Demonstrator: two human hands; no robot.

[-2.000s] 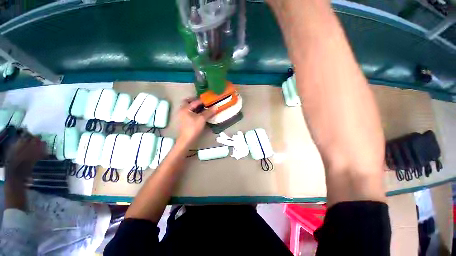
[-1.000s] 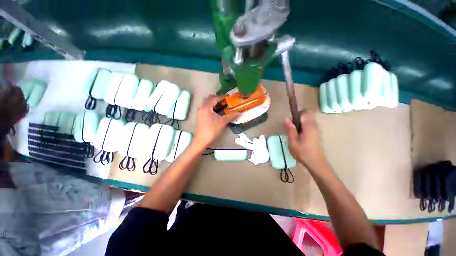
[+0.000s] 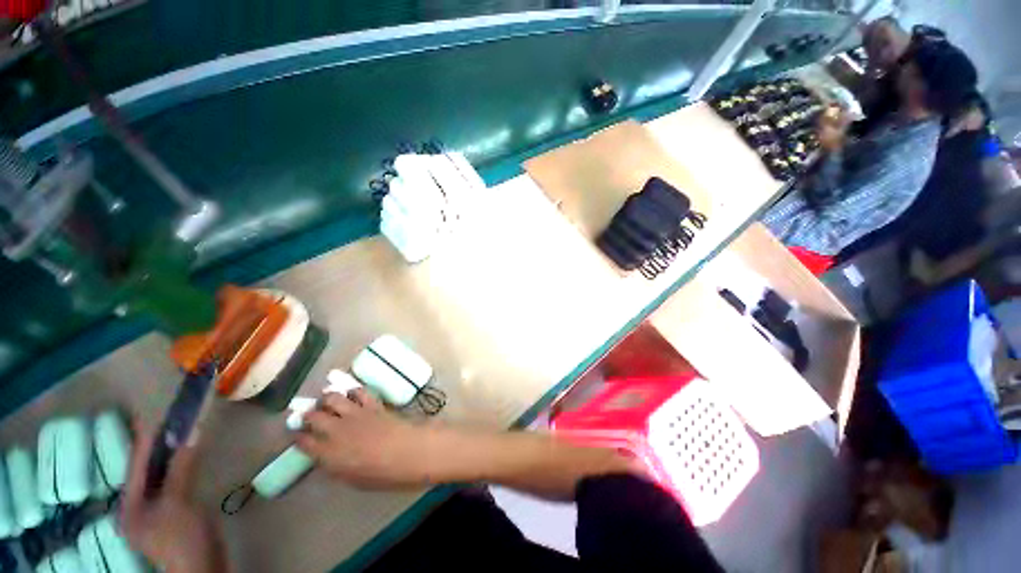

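My left hand (image 3: 168, 504), blurred at the lower left, holds a slim black part (image 3: 181, 425) upright in front of the orange fixture (image 3: 252, 336). The fixture sits on its white and dark base (image 3: 293, 364) beside the green press (image 3: 162, 285). My right hand (image 3: 353, 442) rests over a white crumpled cloth (image 3: 338, 386) and the end of a small mint-green device (image 3: 282, 470); its fingertips are partly hidden, so a grip is unclear. Another mint-green device (image 3: 392, 369) with a black cord loop lies just beyond the right hand.
Mint-green devices (image 3: 65, 459) lie at left, more (image 3: 431, 202) at the back edge. Black units (image 3: 649, 224) lie farther right on cardboard. A red-pink basket (image 3: 700, 448), an open carton (image 3: 773, 336) and a blue bin (image 3: 952, 381) stand off the bench. People sit at the far right.
The view has swung right. My right hand has left the press lever and come down to the cloth and small device. My left hand has moved back from the fixture with the black part.
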